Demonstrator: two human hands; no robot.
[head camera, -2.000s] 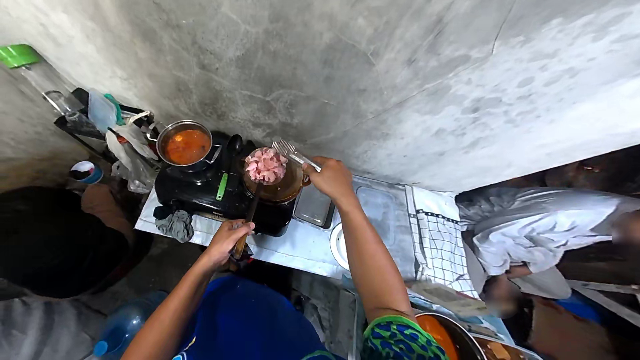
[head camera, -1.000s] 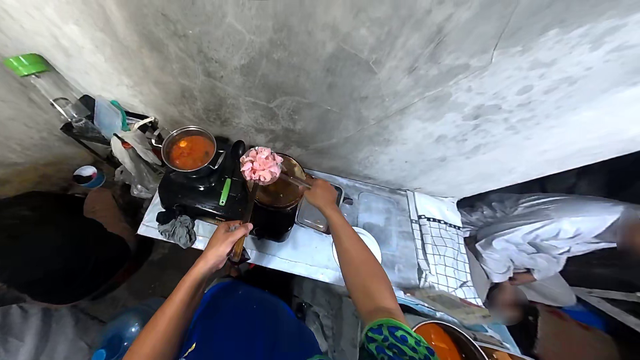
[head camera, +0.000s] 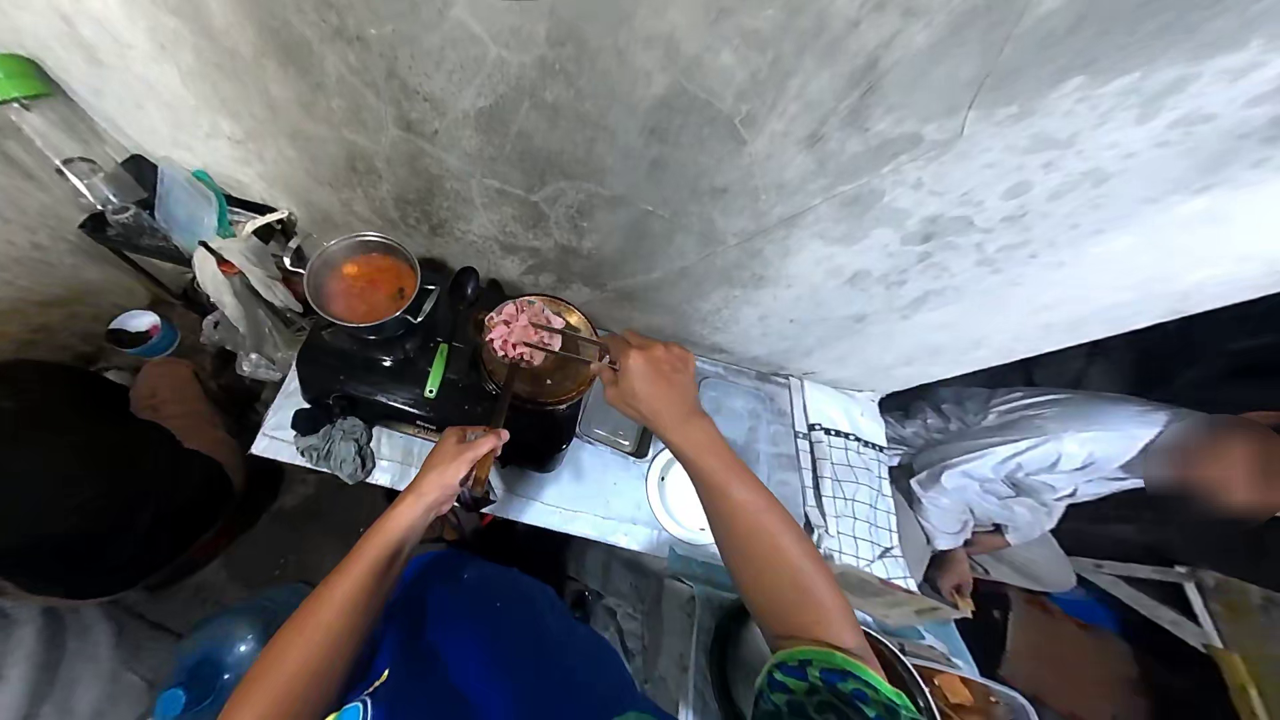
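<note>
My left hand (head camera: 457, 466) grips the wooden handle of a long-handled utensil (head camera: 503, 405), whose far end bears a heap of pink meat pieces (head camera: 522, 330). This heap is above the left part of a round frying pan (head camera: 553, 380) on the stove's right burner. Metal tongs (head camera: 575, 343) are in my right hand (head camera: 655, 380), their tips at the right side of the meat. Whether the tips pinch a piece cannot be told. The utensil's head is hidden under the meat. A pot of red-orange soup (head camera: 370, 288) stands on the left burner.
A black stove (head camera: 370, 375) carries a green-handled utensil (head camera: 436, 370). Near it are a gray cloth (head camera: 340, 448), a metal tray (head camera: 611, 425), a white plate (head camera: 678, 497) and a checkered cloth (head camera: 850, 480). A person (head camera: 1040, 460) is at right; another person's dark-clothed body (head camera: 100, 480) is at left.
The tongs in my right hand, over the pan's right part one second ago, are now against the meat. My left hand keeps its hold on the wooden handle.
</note>
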